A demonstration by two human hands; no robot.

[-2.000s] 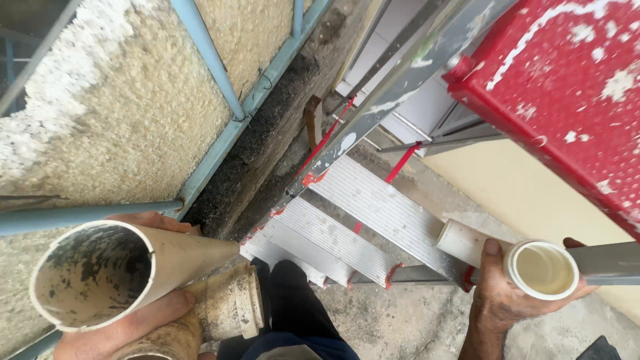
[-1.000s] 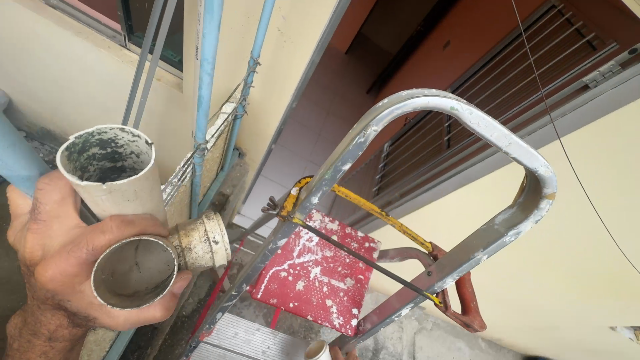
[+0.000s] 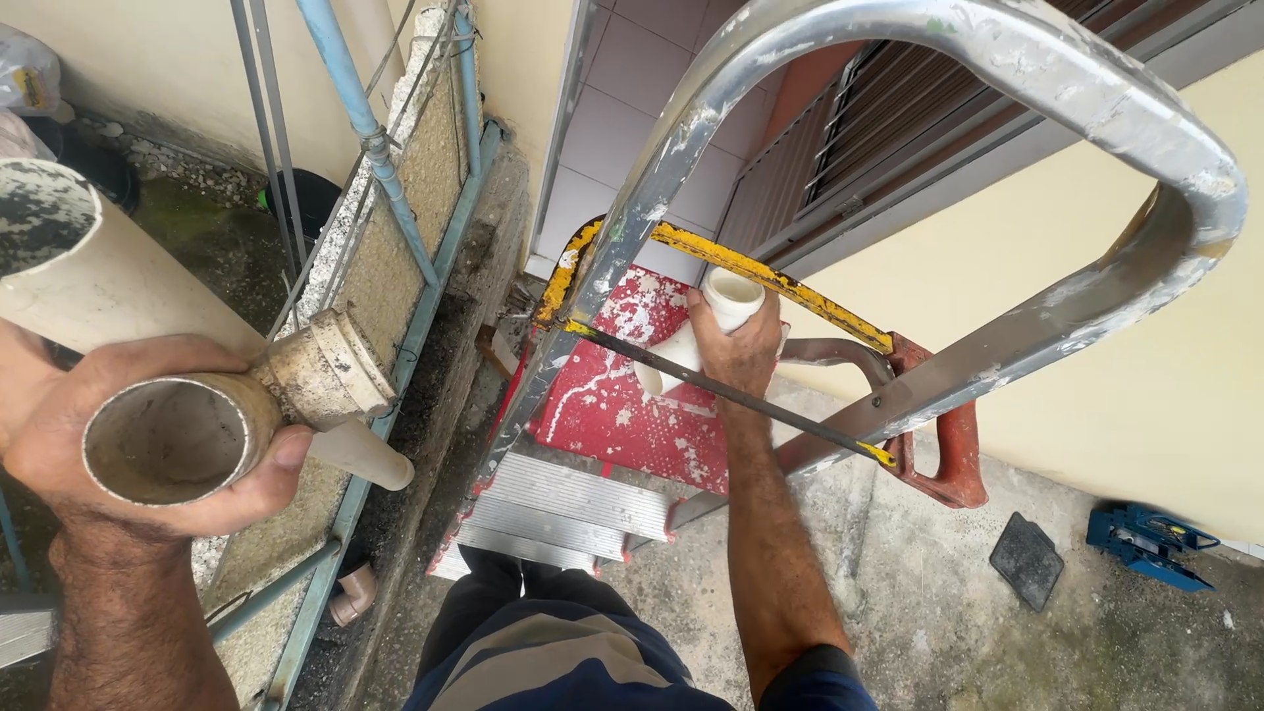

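Note:
At the left, my left hand (image 3: 128,425) grips a dirty PVC pipe fitting (image 3: 321,370) with an open round mouth facing up, together with a long white PVC pipe (image 3: 148,286) lying alongside it. My right hand (image 3: 736,341) is closed around a clean white PVC fitting (image 3: 671,360), which is at the red, paint-spattered top platform (image 3: 612,415) of the stepladder. A hacksaw (image 3: 731,395) with a yellow frame and red handle hangs across the ladder's metal top rail (image 3: 1027,59), between the camera and my right forearm.
Ribbed ladder steps (image 3: 563,494) lie below the platform, with my legs against them. A rough low wall (image 3: 395,188) with blue metal bars runs along the left. A blue tool or case (image 3: 1150,543) and a dark flat piece (image 3: 1027,560) lie on the concrete floor at the right.
My right hand, low at the frame's edge one second ago, now shows with the white fitting at the red platform. My left hand still holds its pipe and fitting. The view has shifted.

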